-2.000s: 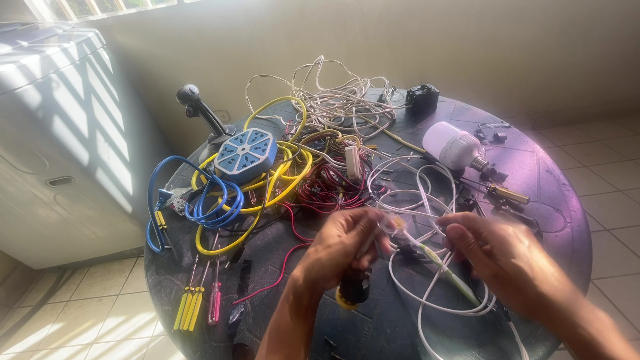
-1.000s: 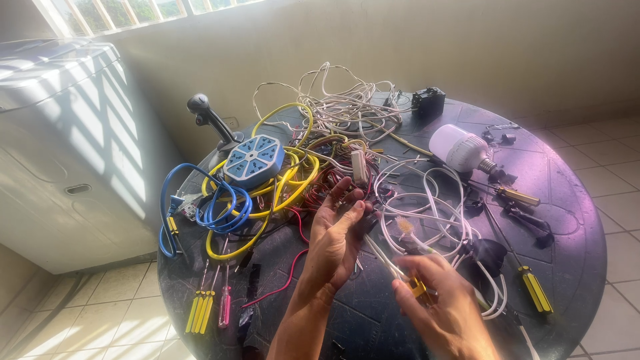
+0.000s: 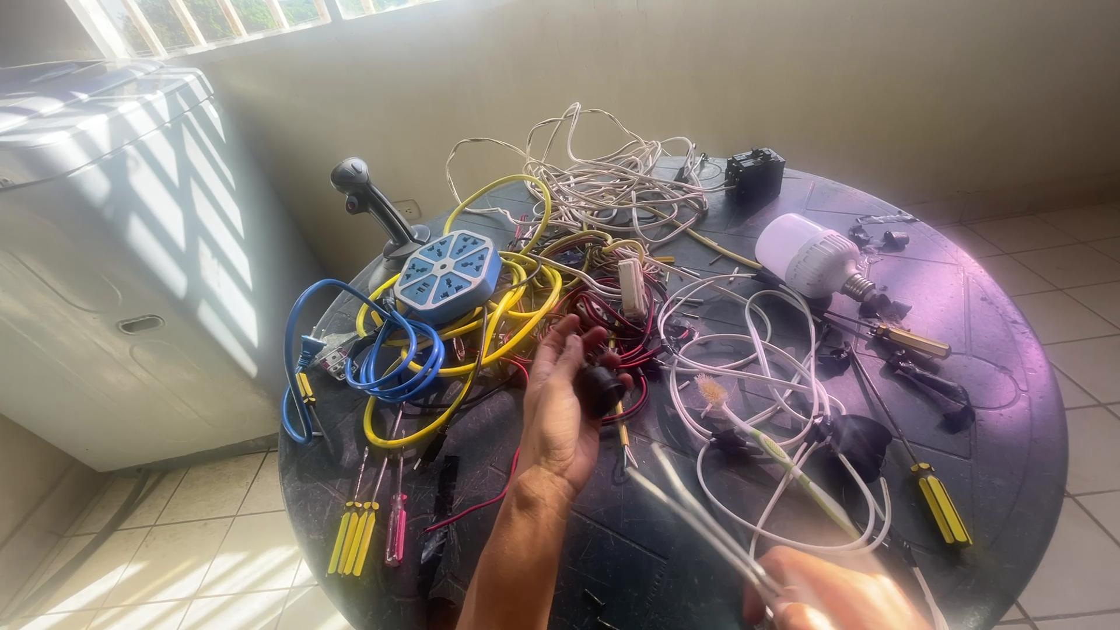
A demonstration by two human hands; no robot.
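Note:
My left hand [image 3: 564,402] is over the middle of the round table, its fingers around a small black round part [image 3: 600,390], perhaps a lamp socket. At the lower right, my blurred right hand [image 3: 831,591] grips a white two-strand wire [image 3: 691,507], whose bare ends point toward my left hand. Coils of white wire [image 3: 752,350] and a toothbrush [image 3: 783,459] lie between and beyond my hands. Red and black wires [image 3: 604,324] are tangled past my left fingertips. A white LED bulb [image 3: 809,254] lies on its side at the right.
On the dark round table [image 3: 1006,455] are a blue power strip [image 3: 448,273], yellow cable [image 3: 512,337], blue cable [image 3: 398,372], a joystick-like device [image 3: 376,201], a black box [image 3: 754,177] and several screwdrivers [image 3: 354,538]. A white appliance [image 3: 131,289] stands at the left.
My right hand has moved down and away from my left hand, with the white wire in it. The toothbrush, close by my hands two seconds ago, now shows plainly on the white coils.

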